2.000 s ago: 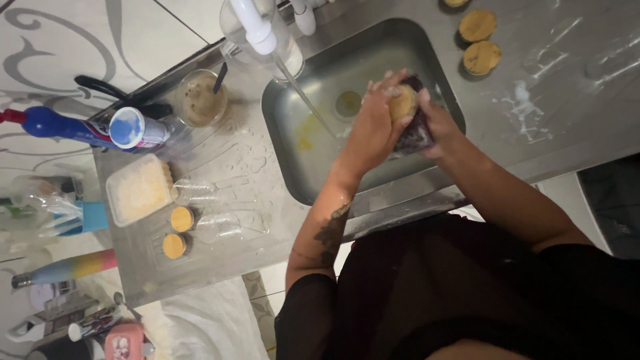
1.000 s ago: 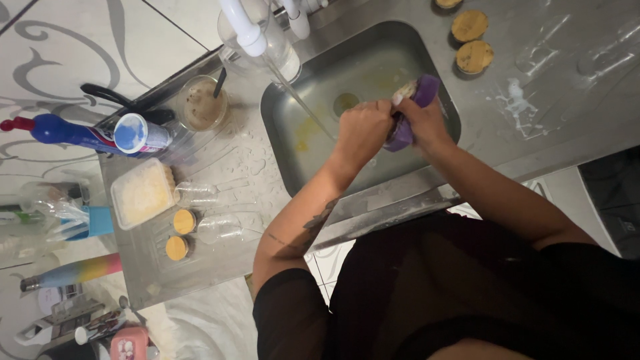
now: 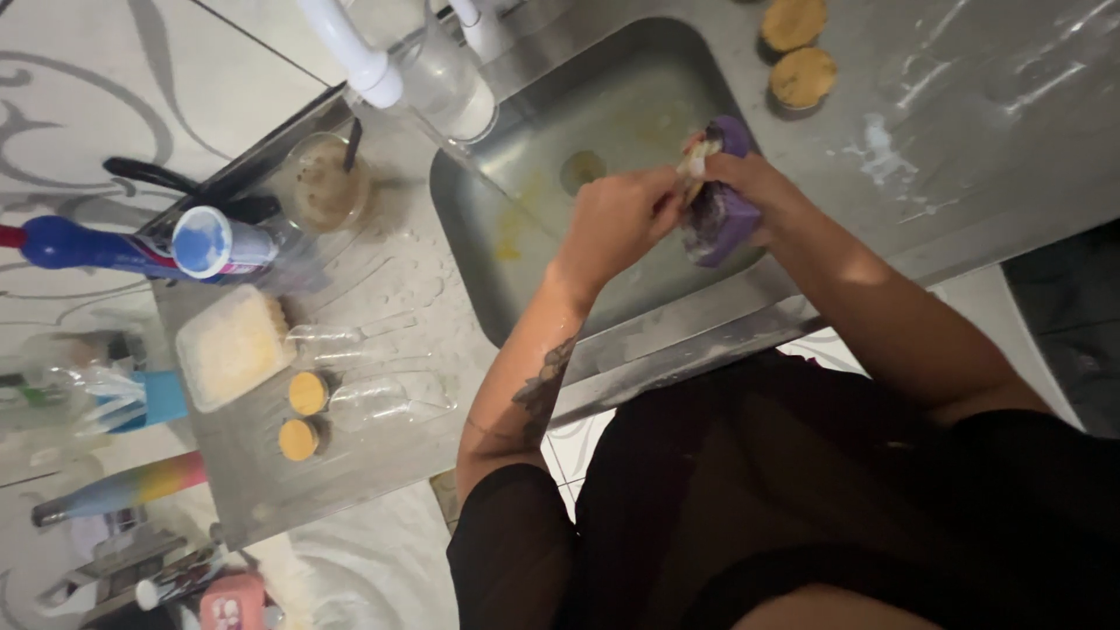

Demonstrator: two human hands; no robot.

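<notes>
Over the right side of the steel sink (image 3: 464, 219), my two hands are close together. My left hand (image 3: 617, 219) has its fingers closed on a small pale yellowish object (image 3: 696, 166), partly hidden by the fingers. A purple sponge or cloth (image 3: 731, 223) with dark, sudsy patches is in my right hand (image 3: 757, 188), whose thumb side also touches the pale object. Water runs in a thin stream from the white faucet (image 3: 376, 79) into the basin, left of my hands. Yellowish residue lies on the basin floor near the drain (image 3: 582, 172).
Round yellow-topped lids (image 3: 803, 77) sit right of the sink, near white suds. Left are two more yellow lids (image 3: 308, 394), clear glassware (image 3: 394, 395), a plastic tub (image 3: 232, 348), a cup of brown liquid (image 3: 325, 184) and a blue bottle (image 3: 83, 245). A clear pitcher (image 3: 451, 92) stands by the faucet.
Two seconds ago both hands cupped a round yellowish thing against the dark purple sponge or cloth. Now the left fingers pinch the pale object and more of the purple shows.
</notes>
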